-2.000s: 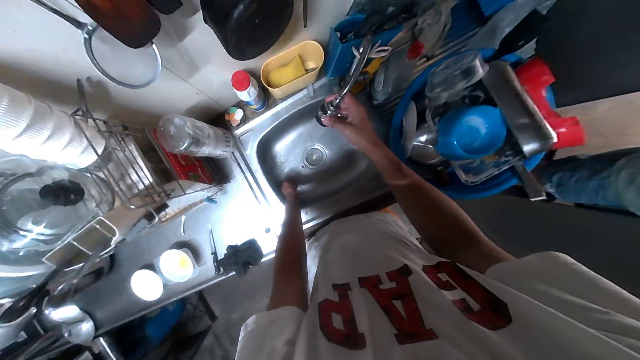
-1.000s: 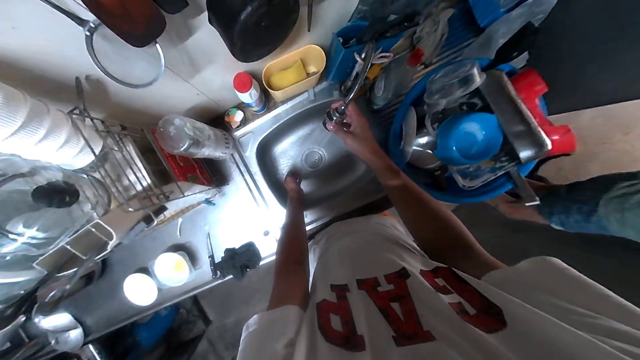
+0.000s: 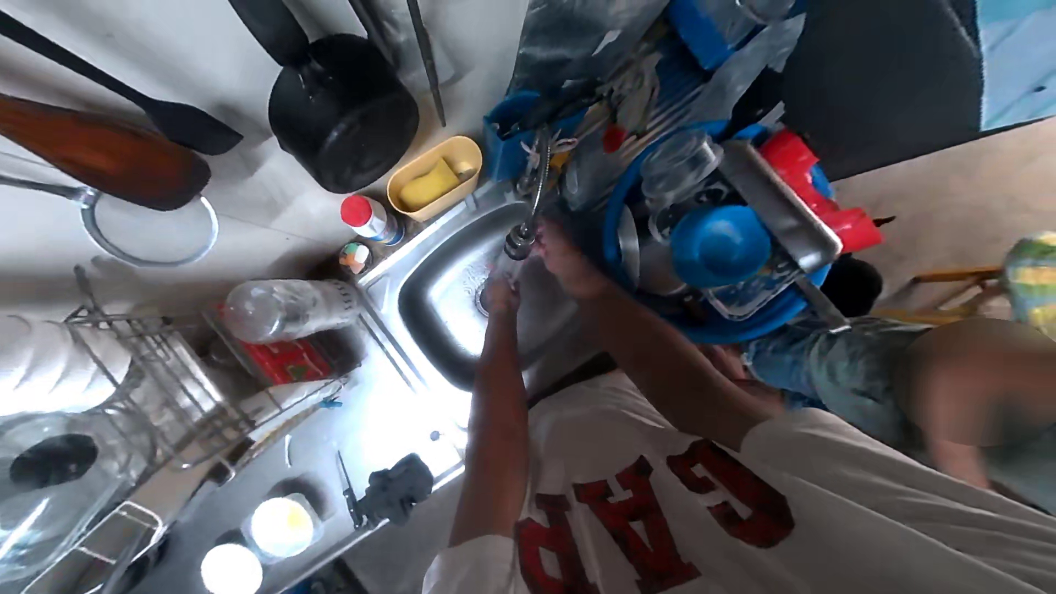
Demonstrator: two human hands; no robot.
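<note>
Over the steel sink basin point(image 3: 445, 330), my left hand point(image 3: 502, 293) is just under the faucet's spray head point(image 3: 520, 239), at the running water; whether it holds anything I cannot tell. My right hand point(image 3: 563, 256) is beside the spray head, its fingertips at the head's right side, and its grip is partly hidden. A flexible metal faucet neck point(image 3: 541, 169) leads down to the head. Behind the basin sit a yellow sponge point(image 3: 429, 185) in a tan holder point(image 3: 472, 155) and a red-capped bottle point(image 3: 371, 219).
To the right, a blue basin point(image 3: 612, 239) holds a blue bowl point(image 3: 720, 245), a metal tray and clear containers. Another person point(image 3: 833, 363) is beyond it. At left are a wire dish rack point(image 3: 177, 371) and a clear plastic bottle point(image 3: 289, 309). A black saucepan point(image 3: 342, 115) hangs above.
My left hand has moved from the lower left of the basin up to beneath the spray head. My right hand stays by the faucet. The other person at the right shows more in view.
</note>
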